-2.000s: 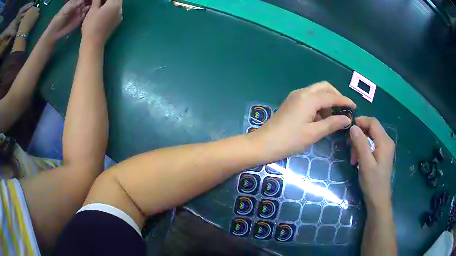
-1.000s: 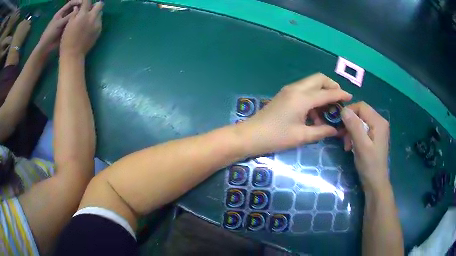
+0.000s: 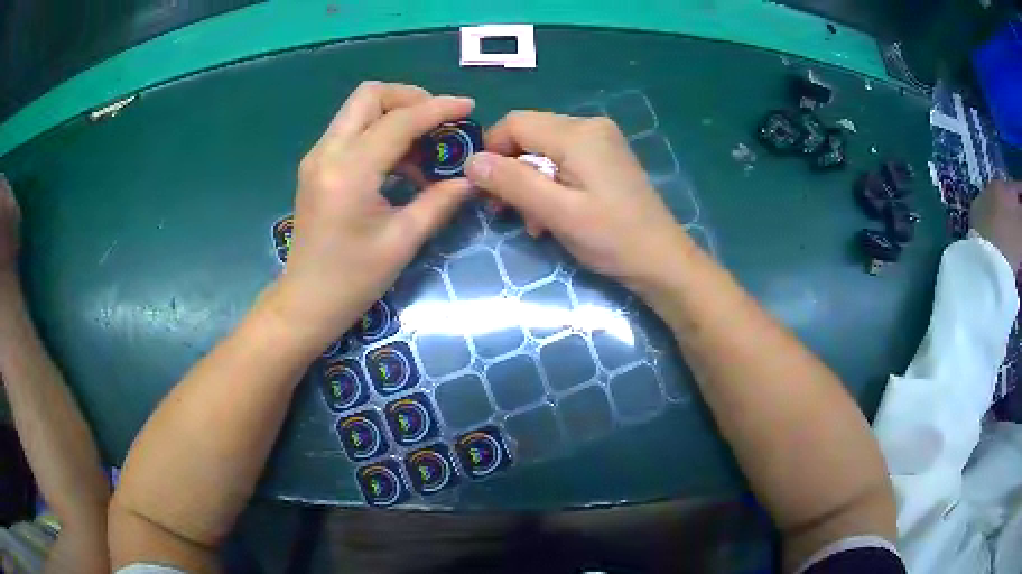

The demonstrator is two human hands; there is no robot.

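Observation:
My left hand (image 3: pixel 370 202) grips a black rounded-square watch module (image 3: pixel 452 150) by its top and lower edges. The module's face, with coloured rings, is turned towards me. My right hand (image 3: pixel 577 191) touches the module's right edge with thumb and fingertips and has a crumpled white tissue (image 3: pixel 540 166) tucked in its fingers. Below both hands lies a clear sticker sheet (image 3: pixel 516 379) with a grid of rounded-square outlines. Black face stickers (image 3: pixel 412 418) sit at its left and lower left; many outlines are empty. My left hand hides part of the sheet, and glare crosses its middle.
Two clusters of loose black modules (image 3: pixel 801 132) lie at the right. A white frame with a dark window (image 3: pixel 498 46) lies by the green strip at the top. A person's white sleeve (image 3: pixel 953 370) is at the far right, and another person's bare arm at the far left. A blue bin is at upper right.
The view has turned to the right, so the sheet and hands appear further left. The module's face now shows more fully. Both hands remain at the module.

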